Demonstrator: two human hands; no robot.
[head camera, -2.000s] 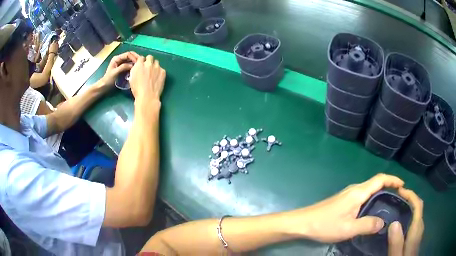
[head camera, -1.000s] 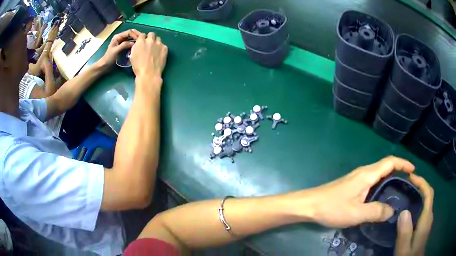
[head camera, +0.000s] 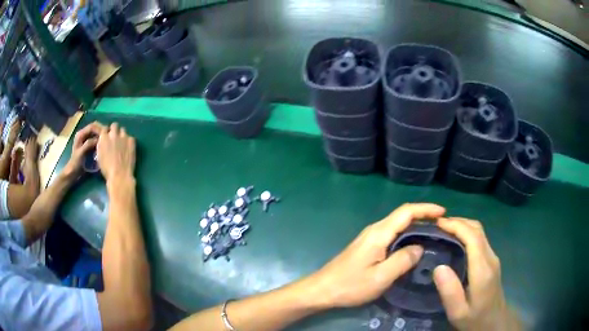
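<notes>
A dark grey housing (head camera: 429, 242) lies open side up near the bench's front edge, between my two hands. My left hand (head camera: 387, 258) holds its left and far side, thumb inside the cup. My right hand (head camera: 471, 271) holds its right side, thumb also inside near the centre. Small fittings (head camera: 400, 322) with pale discs show just below the housing at the lower picture edge. Whether a fitting sits under my thumbs I cannot tell.
A pile of small fittings (head camera: 223, 223) lies on the green bench (head camera: 310, 213) to the left. Several stacks of housings (head camera: 349, 116) stand ahead; a short stack (head camera: 236, 103) stands further left by the green strip (head camera: 290, 116). Another person's arms (head camera: 119, 213) work at far left.
The view has swung to the right, so the stacks, pile and neighbour appear further left. Both my hands stay on the housing; more of my right hand is now in view.
</notes>
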